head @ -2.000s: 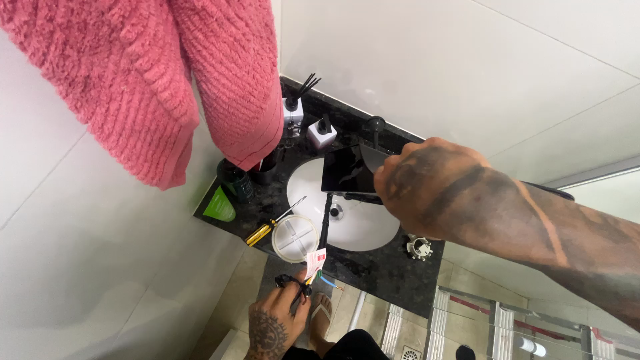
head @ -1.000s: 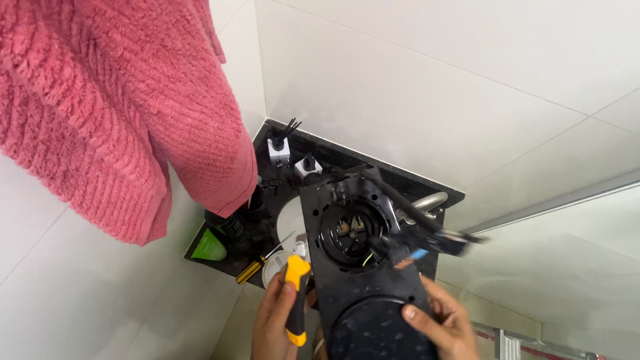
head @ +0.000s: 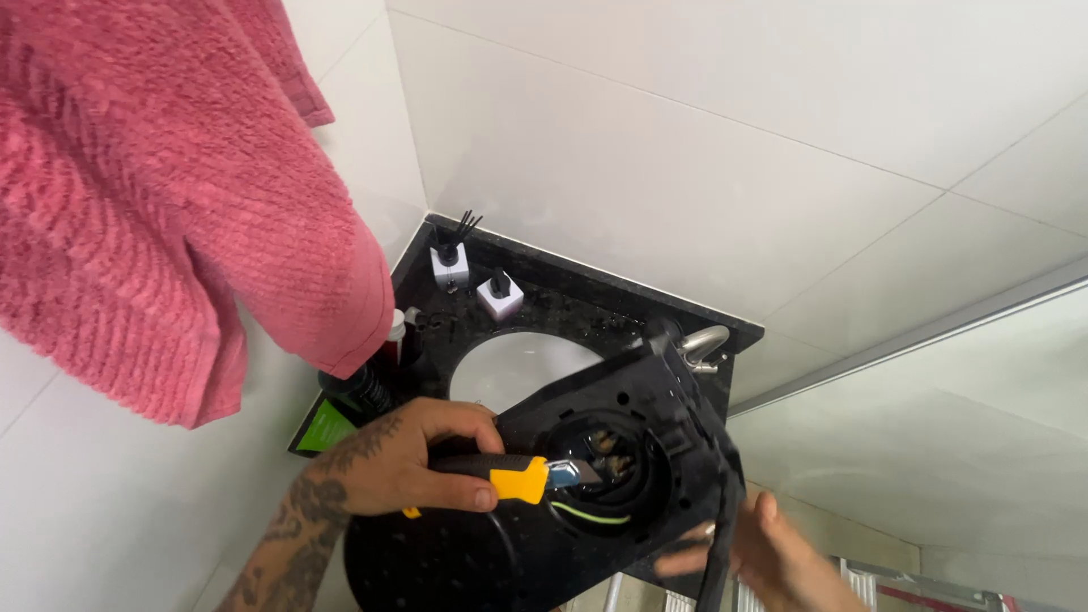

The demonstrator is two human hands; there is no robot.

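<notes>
My left hand (head: 425, 463) grips a yellow and black utility knife (head: 518, 478), its blade out over the round opening of a black plastic housing (head: 586, 544). Inside that opening are brass-coloured metal parts (head: 616, 466) and a green-yellow wire (head: 591, 515). The housing is tilted in front of the white sink basin (head: 527, 365) and hides part of it. A thick black cable (head: 722, 527) hangs along the housing's right edge. Blurred, my right hand (head: 765, 544) is beside that cable with fingers apart; whether it touches the cable I cannot tell.
A pink towel (head: 280, 221) hangs at the left. On the black stone countertop (head: 578, 304) stand a reed diffuser (head: 450, 263), a white dispenser (head: 500, 295), dark bottles (head: 357, 387) and a green package (head: 327, 427). A metal faucet (head: 704, 344) is behind the housing. Glass is at the right, a ladder below.
The housing has turned and tilted between my hands. My left hand has brought the knife over its opening. My right hand, on the housing's lower edge one second ago, is now off it beside the cable.
</notes>
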